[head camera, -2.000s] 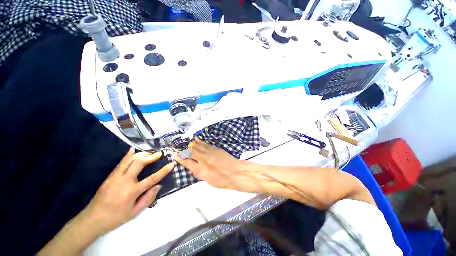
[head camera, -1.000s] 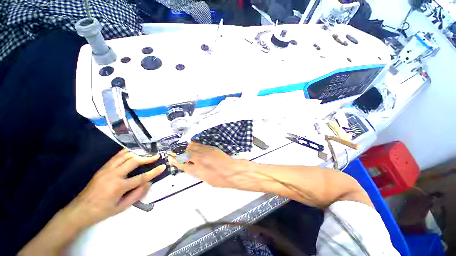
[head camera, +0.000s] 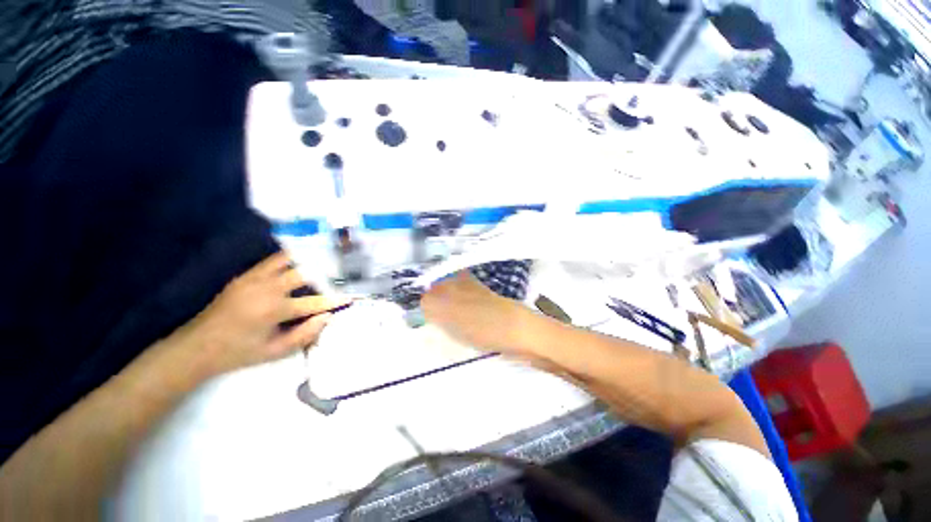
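The white sewing machine head (head camera: 531, 143) spans the middle of the view, blurred by motion. My left hand (head camera: 260, 311) lies at the left end of the head, fingers spread over the edge of the black fabric (head camera: 133, 224); whether it grips the cloth is unclear. My right hand (head camera: 470, 311) is under the head, right of the presser foot area (head camera: 408, 291), fingertips hidden. A small piece of black-and-white gingham fabric (head camera: 502, 275) shows behind my right hand. The needle itself cannot be made out.
Dark thread snips (head camera: 646, 319) and a tan stick (head camera: 723, 327) lie right on the machine bed (head camera: 398, 352). A ruler strip (head camera: 490, 456) runs along the front edge. A red stool (head camera: 812, 398) and blue bin (head camera: 766, 413) stand at right. More checked cloth (head camera: 61, 61) lies upper left.
The view has shifted, so the machine sits farther right and lower. The gingham and black cloth in front of the needle have moved off the bed. Less gingham shows behind my right hand.
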